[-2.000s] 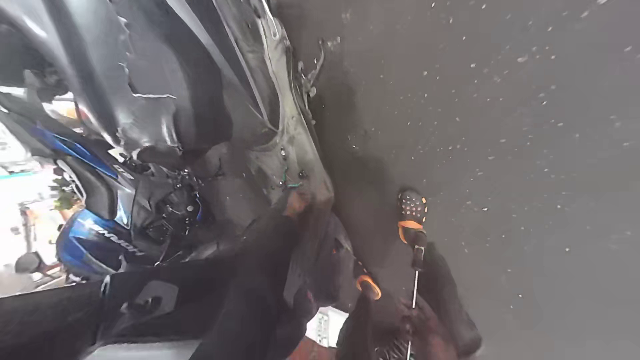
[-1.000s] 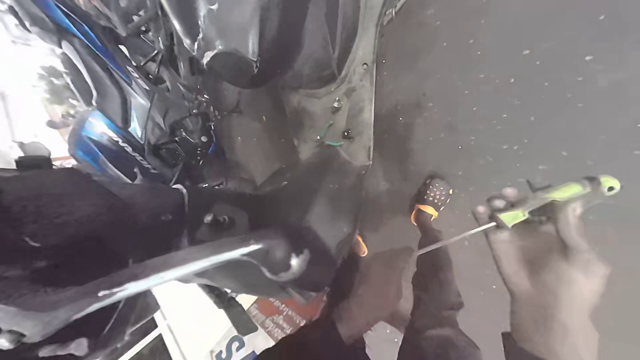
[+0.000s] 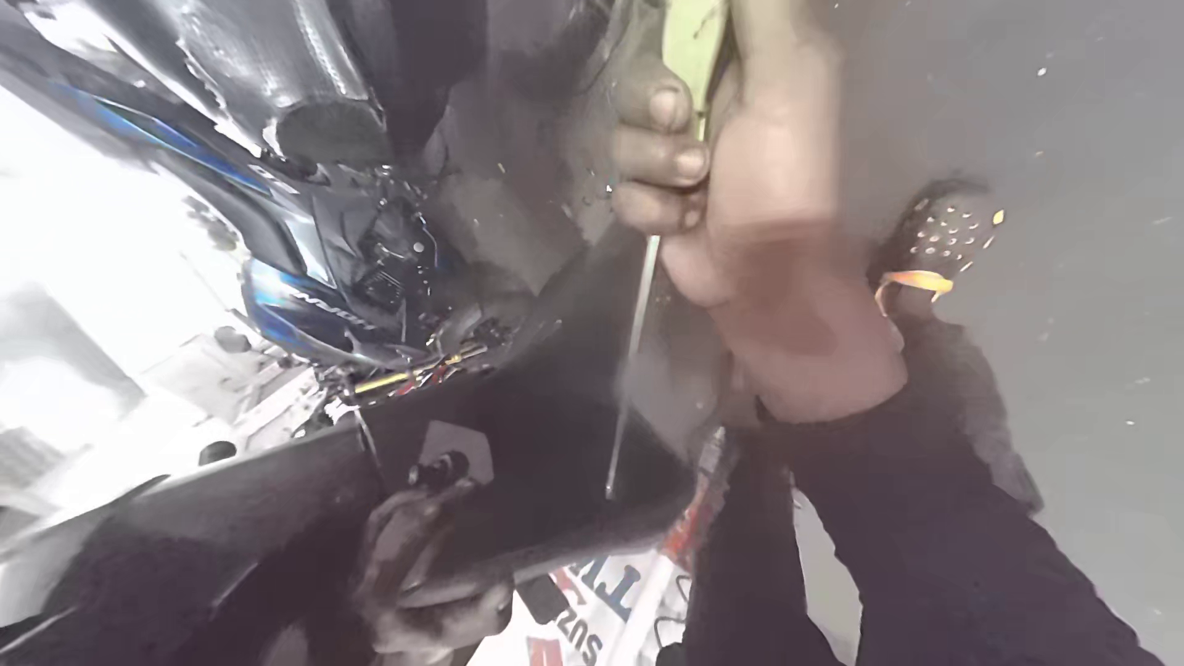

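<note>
My right hand is closed around the yellow-green handle of a long screwdriver, whose thin metal shaft points down toward me, over a dark plastic vehicle panel. At the lower left, my left hand grips the lower edge of that panel, near a round dark fitting in a pale cutout. Motion blur hides the fine detail of the fingers.
A blue and black motorcycle stands at the left. A black perforated clog with an orange strap rests on the grey floor at the right. Below the panel lies a white printed surface bearing writing.
My right hand with the screwdriver has moved from the right side to the upper middle, and the tool's handle now points up. My left hand has come into clearer view at the panel's edge.
</note>
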